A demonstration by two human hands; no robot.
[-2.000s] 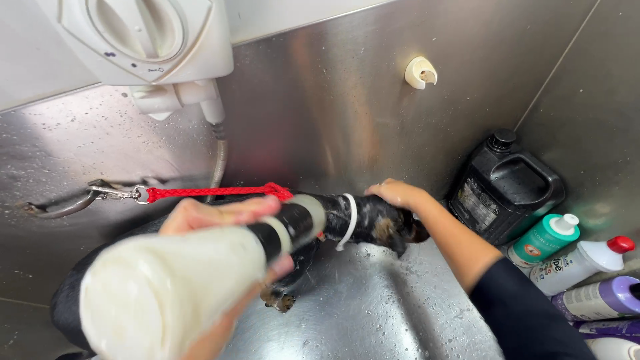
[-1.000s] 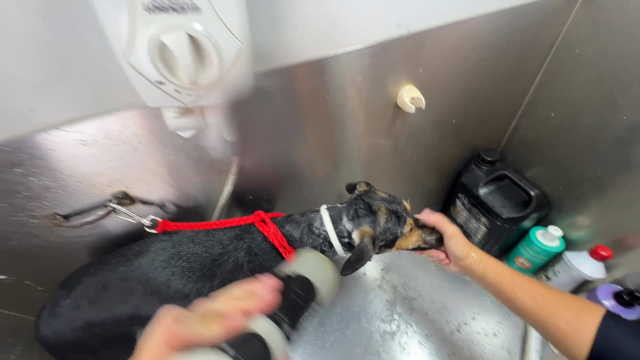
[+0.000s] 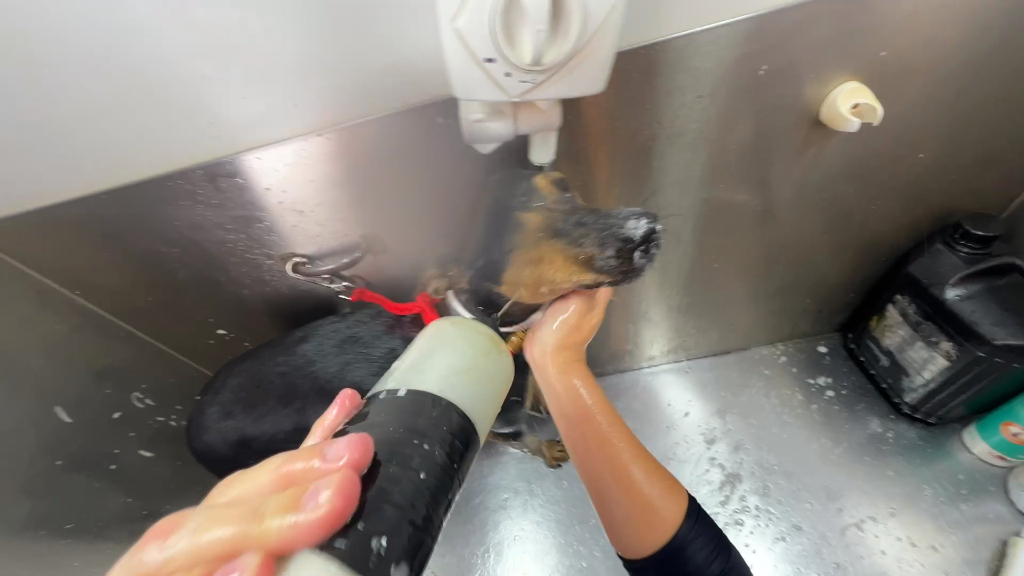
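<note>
A black-and-tan dog (image 3: 296, 384) is in a metal tub, its head raised, white suds on its muzzle. My left hand (image 3: 264, 496) is wrapped round a white cylindrical device with a black taped band (image 3: 416, 472), whose rounded end is close to the dog's neck. Under the dog's jaw, my right hand (image 3: 566, 328) is wet and touches its throat beside the white collar (image 3: 460, 306); whether the fingers grip the collar is hidden. A red rope leash (image 3: 392, 302) runs from the neck to a metal clip (image 3: 316, 272) on the wall.
A white water heater with a dial (image 3: 532, 48) hangs above the dog. A cream shower holder (image 3: 851, 106) is on the metal wall. A black jerrycan (image 3: 944, 320) and a green-and-white bottle (image 3: 1000, 432) stand at the right. The tub floor (image 3: 720, 432) is wet.
The dog's head has come up and back toward the wall; a second ago it was low, facing right. My right hand has moved from its muzzle to under its jaw. The view has shifted.
</note>
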